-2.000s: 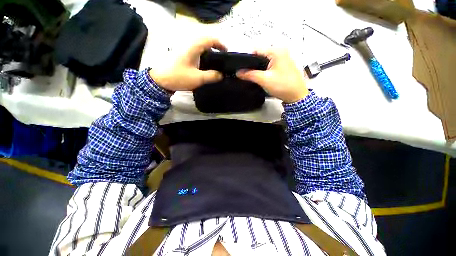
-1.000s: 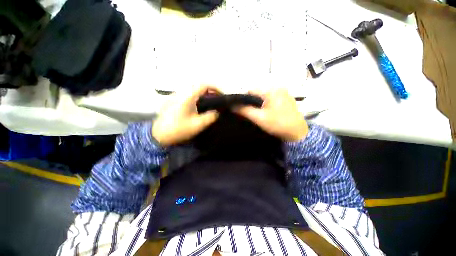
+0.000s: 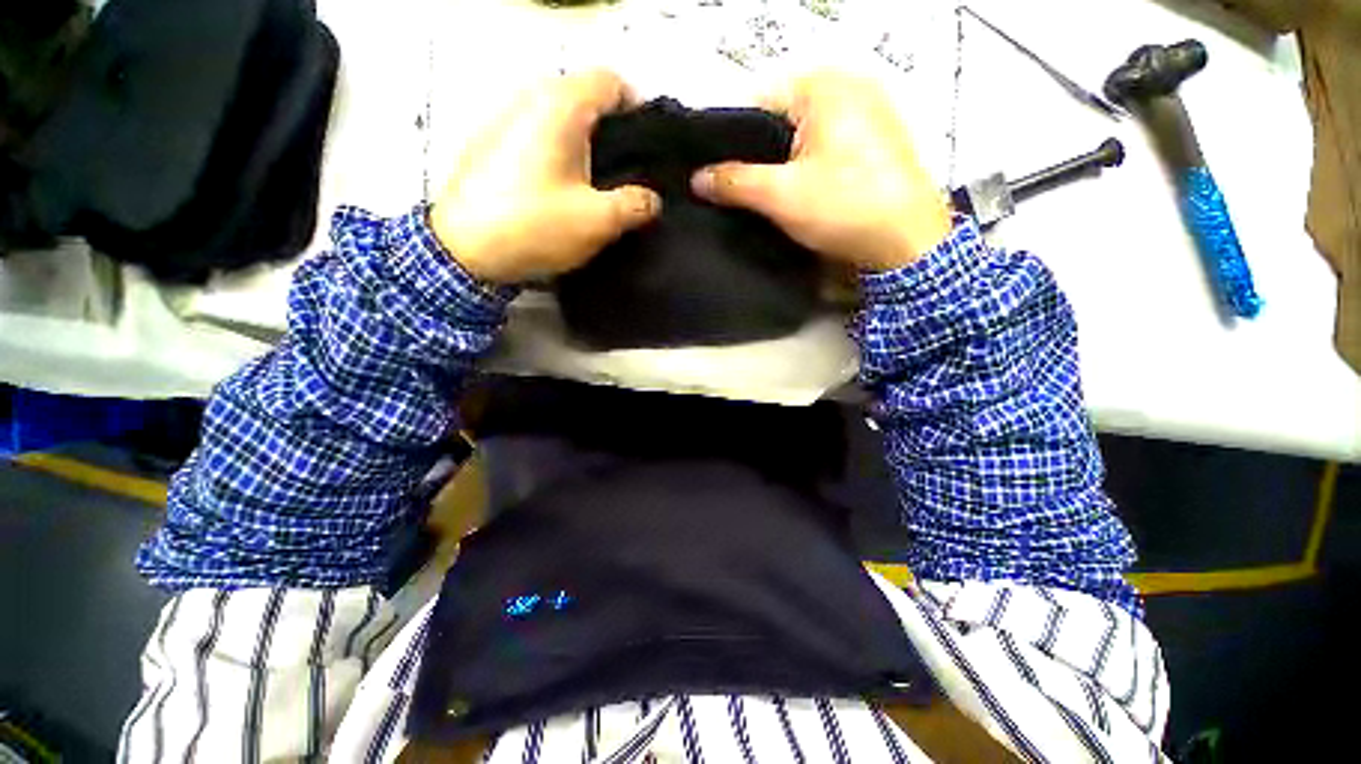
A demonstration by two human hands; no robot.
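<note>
A black sewn fabric piece (image 3: 687, 261) with rounded lower corners is held over the front of the work board, its top edge folded or thick. My left hand (image 3: 523, 187) grips its left side, thumb on the front. My right hand (image 3: 843, 179) grips its right side, thumb also on the front. Both thumbs point inward and stay apart. The fingers behind the piece are hidden. No metal fastener can be made out. The punch tool (image 3: 1045, 184) lies right of my right hand, its blocky end partly behind the sleeve.
A hammer (image 3: 1202, 187) with a blue handle lies at the right, beside a thin awl (image 3: 1040, 60). A brown cardboard sheet (image 3: 1336, 164) is at the right edge. A stack of black pieces (image 3: 187, 135) stands at the left. The pale board (image 3: 493, 60) has drawn marks.
Since one second ago, both hands have moved the piece up and forward from the table edge, over the board. Its front face now shows more. The table objects appear shifted with the camera view.
</note>
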